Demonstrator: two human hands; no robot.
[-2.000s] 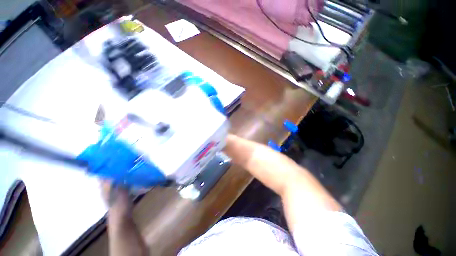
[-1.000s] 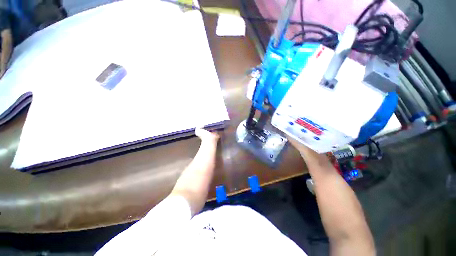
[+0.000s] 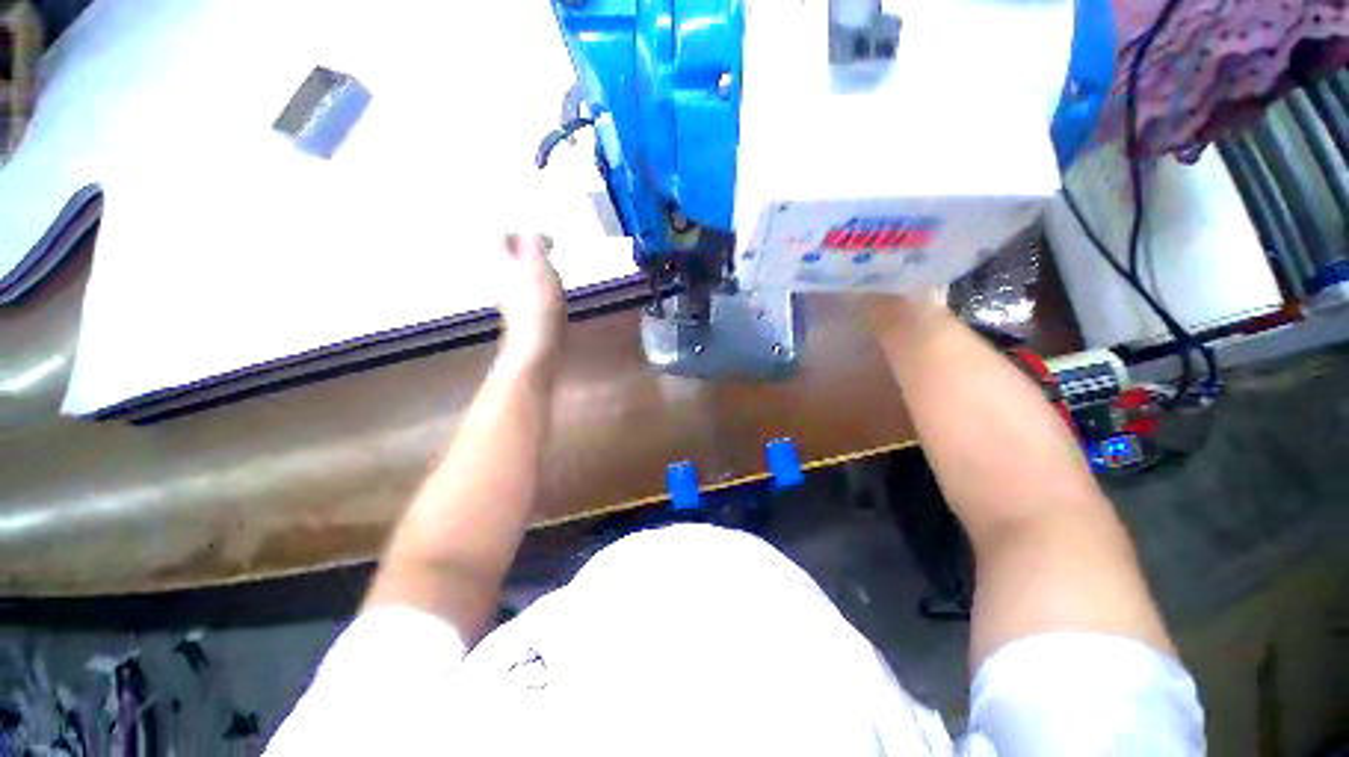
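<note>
The cutting machine (image 3: 910,133), with blue and white motor head and red digits, stands upright at the lay's right end. Its silver base plate (image 3: 725,340) lies on the table at the lay's front right corner. The fabric lay (image 3: 355,207) has a white top and dark striped edge. My left hand (image 3: 533,296) rests at its front edge, fingers over the top, slightly blurred, gripping nothing visible. My right hand (image 3: 900,308) is behind and under the motor head; its fingers are hidden. A small metal-grey block (image 3: 323,111) sits on the lay.
The brown table (image 3: 296,496) has two blue clamps (image 3: 784,462) at its front edge. Another layered stack (image 3: 52,259) is at the left. Pink fabric (image 3: 1228,67), metal rollers (image 3: 1287,192) and black cables are at the right. Scraps lie on the floor at lower left.
The machine has moved left, from beyond the lay's right end to its front right corner. My left hand has shifted left along the lay's edge. My right arm has moved with the machine.
</note>
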